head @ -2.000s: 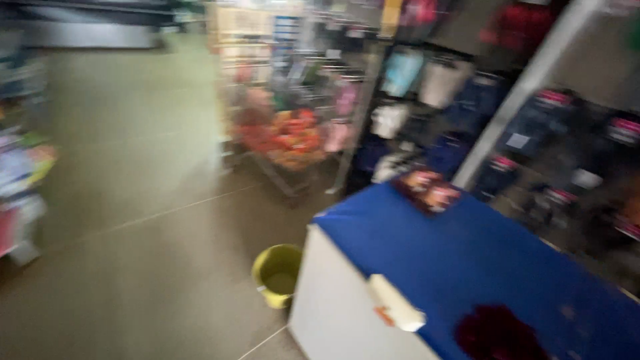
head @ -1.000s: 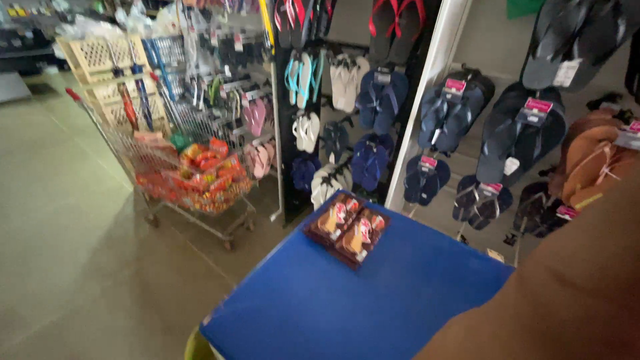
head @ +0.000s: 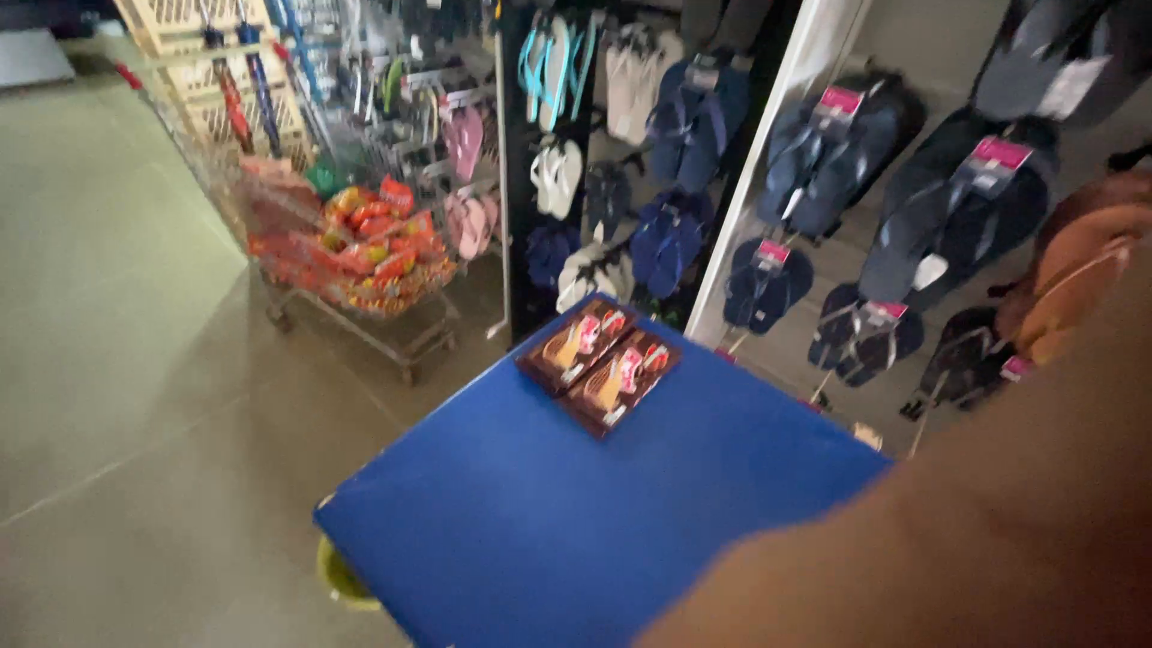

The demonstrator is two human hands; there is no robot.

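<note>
A blurred bare arm or hand, seemingly my right hand, fills the lower right of the head view, very near the camera. Its fingers cannot be made out, nor whether it holds anything. It covers part of a flat blue top. Two dark brown packages with ice-cream cone pictures lie side by side near the far corner of this top, a left one and a right one. No hand is seen touching them. My left hand is out of view.
A wire shopping cart with orange-red packets stands beyond the top, at left. Racks of flip-flops rise behind it, and more dark flip-flops hang at right. A yellow-green bucket sits on the floor by the left edge.
The view has swung strongly since the oldest frame. The blurred arm or hand has come into view at lower right. The two packages remain on the blue top.
</note>
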